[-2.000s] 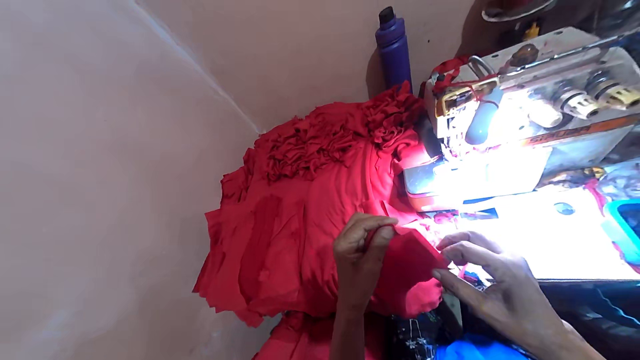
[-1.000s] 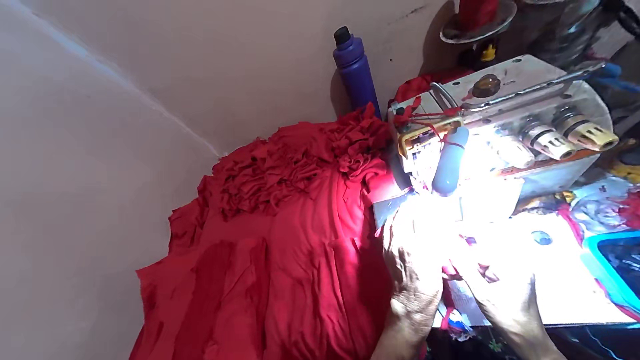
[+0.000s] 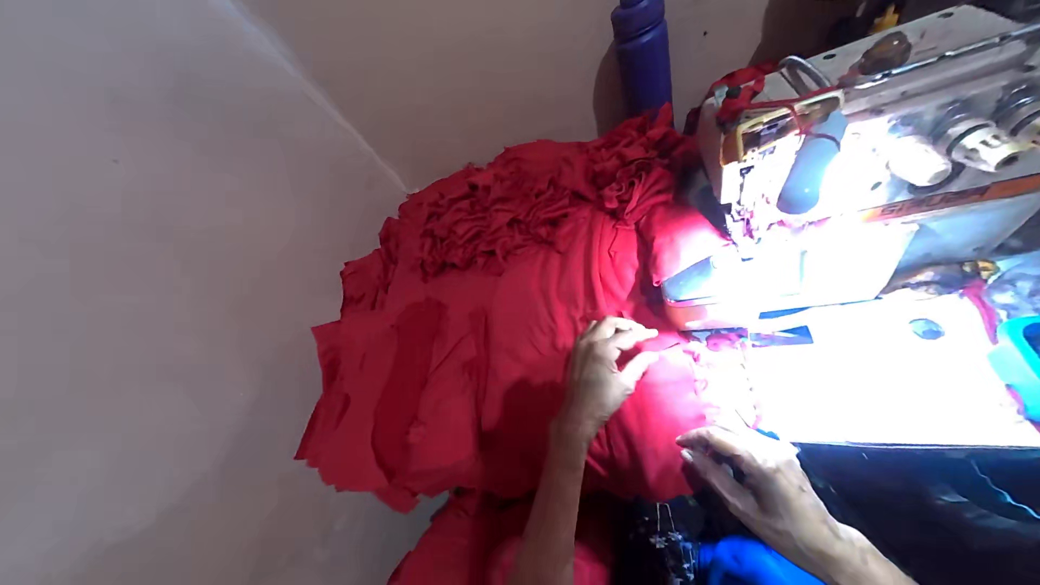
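Observation:
Red fabric pieces (image 3: 528,317) lie in a large heap left of a sewing machine (image 3: 886,162), whose lamp glares on the needle area. My left hand (image 3: 605,370) is over the right part of the heap, thumb and fingers apart, its fingertips at the red cloth; no piece is plainly gripped. Lower right, my right hand (image 3: 756,479) hovers by the heap's edge near the bright table plate (image 3: 877,382), fingers curled loosely and thumb apart, with nothing visible in it. Glare hides the details around the needle.
Behind the heap, a purple bottle (image 3: 643,61) stands against the wall (image 3: 203,284). A turquoise-rimmed container (image 3: 1016,366) is at the right edge. Blue cloth (image 3: 751,562) and more red fabric (image 3: 439,544) show below.
Two seconds ago both hands held a red piece; one second ago they were at the machine under the glare. Now they are apart, the left one back over the heap.

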